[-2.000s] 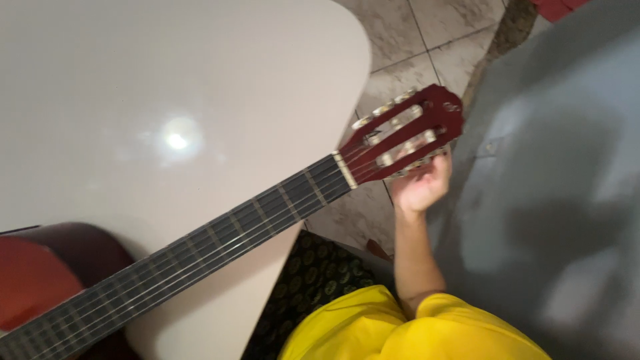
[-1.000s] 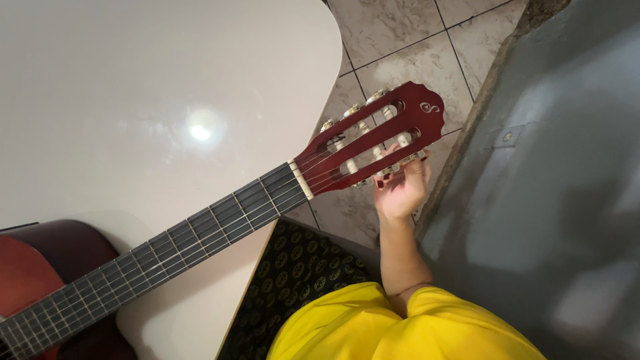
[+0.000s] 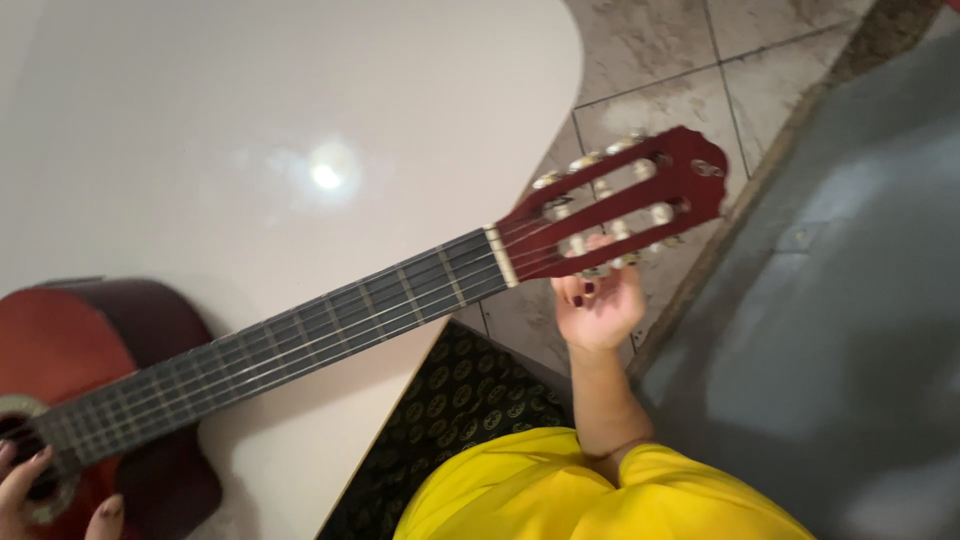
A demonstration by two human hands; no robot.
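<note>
A classical guitar with a red-brown body (image 3: 60, 330) lies at the left, its dark fretboard (image 3: 285, 345) slanting up to the dark red headstock (image 3: 622, 202). Beneath the headstock's lower edge is my right hand (image 3: 600, 307), palm up, with its fingers closed around a tuning peg (image 3: 596, 271); the headstock partly hides the fingertips. My left hand (image 3: 45, 487) shows only in part at the lower left corner, fingers apart over the strings by the sound hole (image 3: 22, 442). The image is slightly blurred.
A glossy white tabletop (image 3: 225, 90) with a rounded corner lies under the neck. Below its edge is a black patterned surface (image 3: 465, 382). Yellow clothing (image 3: 585, 495) fills the bottom. Tiled floor (image 3: 652, 82) and a grey surface (image 3: 817, 330) lie to the right.
My left hand has come into view at the lower left, over the sound hole. My right hand remains at the lower tuning pegs.
</note>
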